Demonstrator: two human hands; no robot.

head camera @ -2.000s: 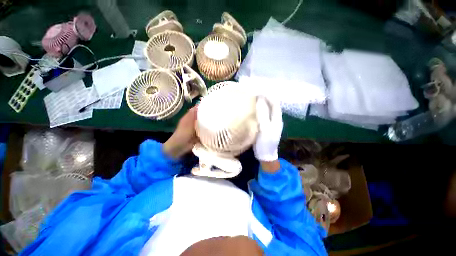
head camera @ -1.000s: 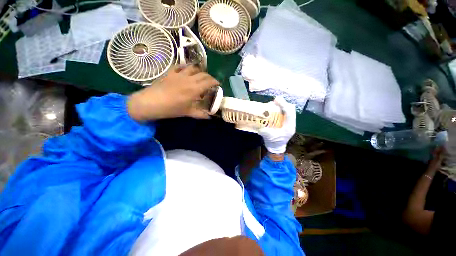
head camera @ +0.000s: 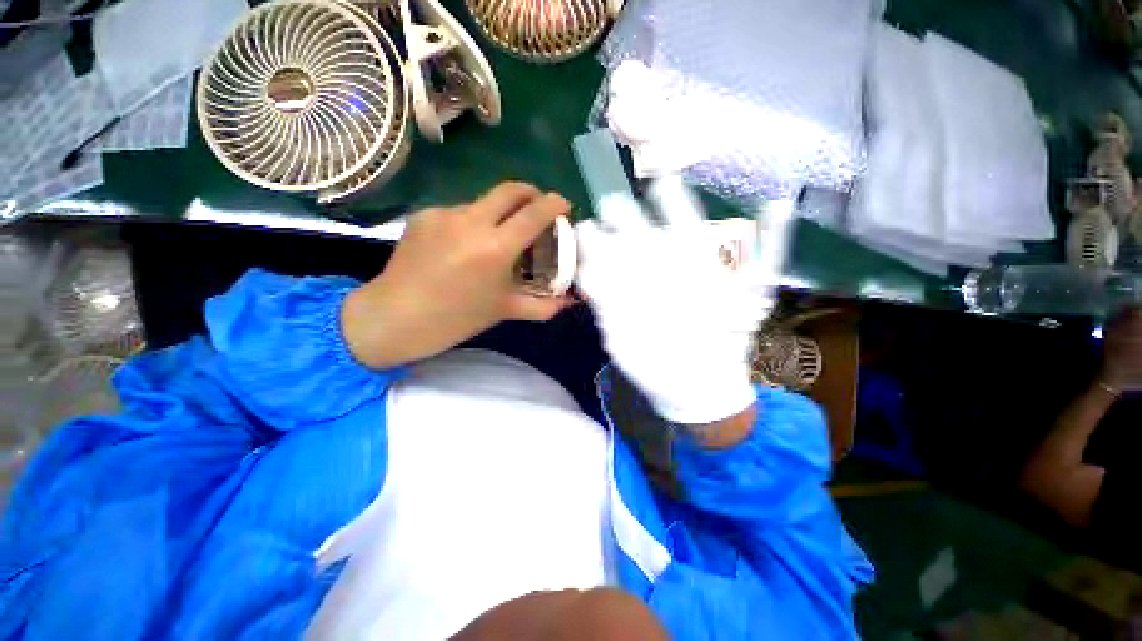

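Observation:
My bare left hand (head camera: 451,269) is closed around the clip base (head camera: 564,257) of a cream clip-on fan at the bench's front edge. My right hand (head camera: 683,301), in a white glove, is in front of the fan and blurred, its fingers spread. It hides most of the fan; only a bit of the head (head camera: 736,238) shows beyond the fingers. Whether the glove touches the fan cannot be told. A grey-green block (head camera: 602,169) lies on the bench just behind the fan.
Cream fans (head camera: 301,98) lie at the back left, beside label sheets (head camera: 150,75) with a pen. Bubble bags (head camera: 776,100) and smoother white bags (head camera: 958,150) lie to the right. A carton of fans (head camera: 789,357) is below the edge. Another person's arm (head camera: 1083,438) shows far right.
The view has moved closer to the bench. The fan was turned from face-up to edge-on, with its clip toward my left hand. My gloved hand has left the fan's far end and spread its fingers.

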